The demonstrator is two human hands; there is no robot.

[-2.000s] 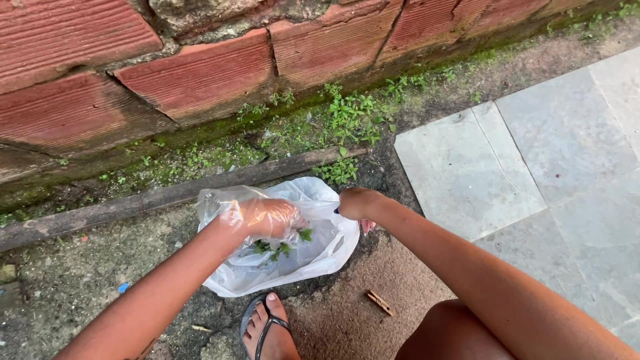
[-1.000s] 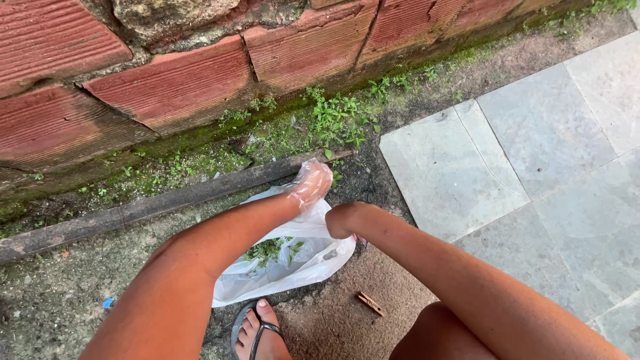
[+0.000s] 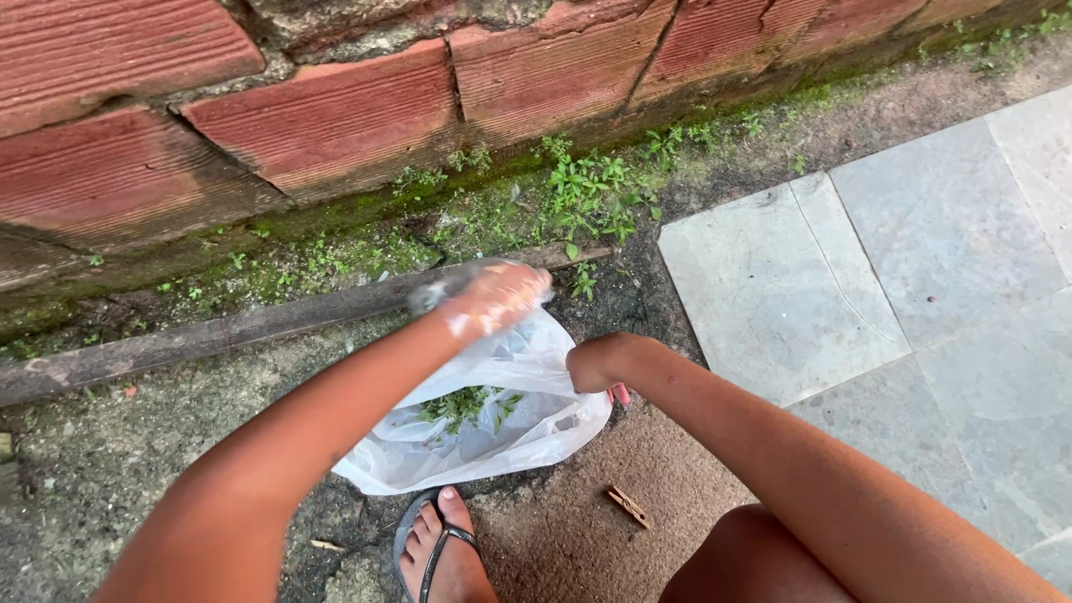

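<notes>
A white plastic bag (image 3: 536, 435) lies spread on the ground with its mouth gaping, and pulled weeds (image 3: 459, 407) rest inside it. My right hand (image 3: 601, 365) is closed on the bag's right rim. Over the bag's far edge is my left hand (image 3: 501, 295), blurred and wrapped in a clear plastic glove; whether its fingers hold anything is not plain. Green weeds (image 3: 590, 193) grow at the foot of the wall, just beyond my left hand.
A red hollow-brick wall (image 3: 335, 109) runs along the far side, with a narrow wooden strip (image 3: 276, 322) before it. Grey floor tiles (image 3: 779, 293) lie at right. A wooden clothespin (image 3: 628, 507) and my sandalled foot (image 3: 444, 544) are near the bag.
My left hand has come out of the bag, where it was two seconds ago, to above its far edge. My right hand has stayed at the bag's rim.
</notes>
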